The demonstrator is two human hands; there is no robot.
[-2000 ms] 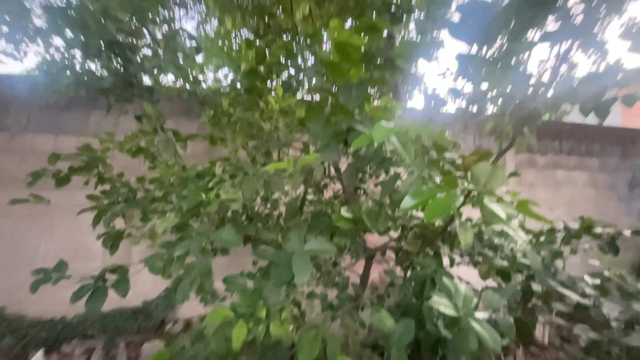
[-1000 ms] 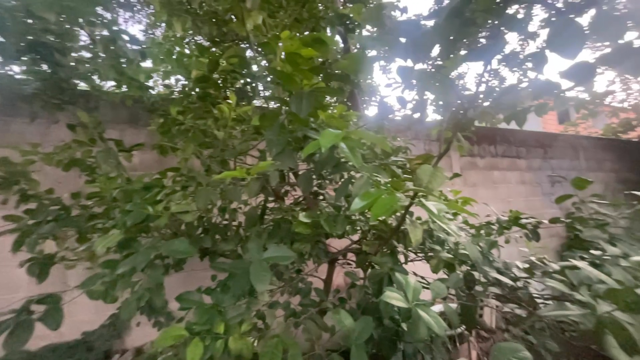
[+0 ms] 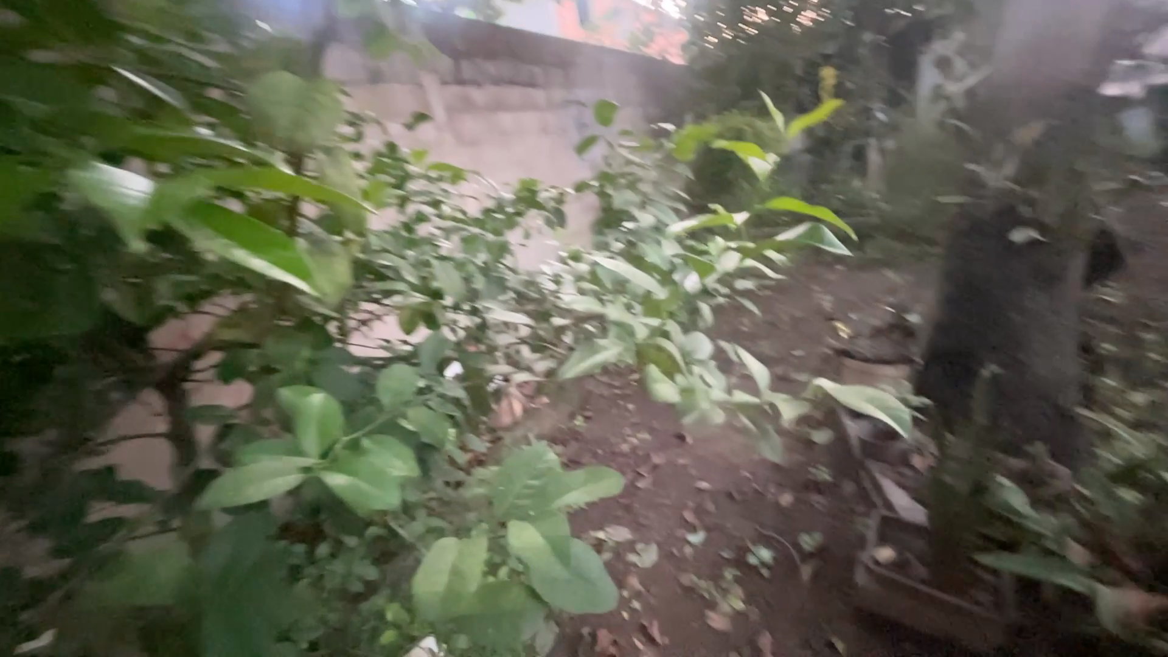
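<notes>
Neither my left hand nor my right hand is in view. Broad green leaves of a shrub [image 3: 360, 470] fill the left and lower left, close to the camera and partly blurred. A leafy branch [image 3: 675, 310] reaches from the middle toward the right, with brighter young leaves [image 3: 808, 214] near its upper end.
A pale masonry wall [image 3: 493, 119] runs behind the shrub. Bare soil with fallen leaves [image 3: 693, 511] lies at the lower middle. On the right stands a thick tree trunk [image 3: 1013, 301], with a box-like planter or edging [image 3: 931, 584] at its foot.
The view has swung right and down, bringing the soil and the tree trunk into sight. No hand shows in any of the frames.
</notes>
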